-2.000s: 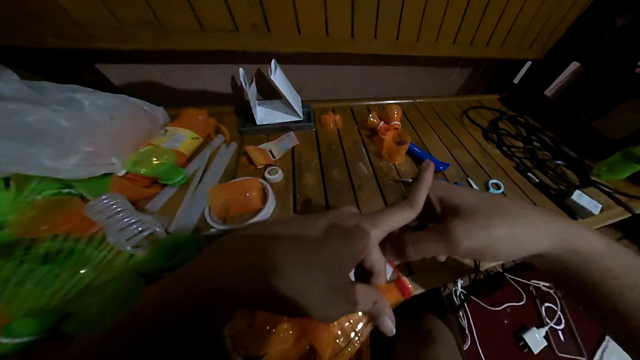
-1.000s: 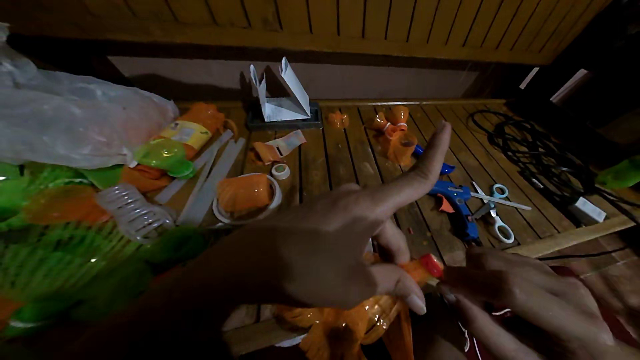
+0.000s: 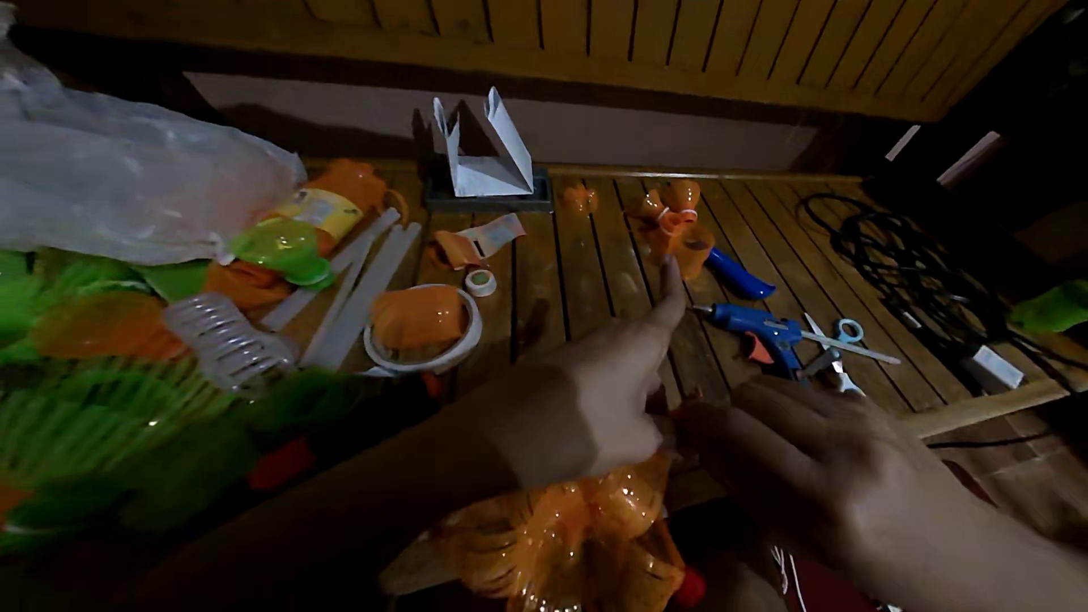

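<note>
An orange translucent plastic piece with rounded lobes, like cut bottle bottoms (image 3: 586,535), is low in the middle, under my hands. My left hand (image 3: 608,399) is above it, index finger stretched out and the other fingers curled around its upper end. Beside it, my right hand (image 3: 816,467) has its fingers bent at the same end, where a bit of red shows; its fingertips are partly hidden. Past the right hand lie a blue hot glue gun (image 3: 756,327) and scissors with light blue and white handles (image 3: 848,331).
Green plastic pieces (image 3: 93,425), a clear plastic bag (image 3: 136,161) and pale strips (image 3: 361,297) are at left. A white ring-shaped container (image 3: 476,327) holds an orange piece. Farther back stand a folded white card (image 3: 493,174) and orange bottle parts (image 3: 688,242). Black cable (image 3: 884,263) coils at right.
Two seconds ago my hands were crossed close together over the orange piece. My right hand has since moved lower and to the right, uncovering the glue gun and scissors. The left index finger remains extended.
</note>
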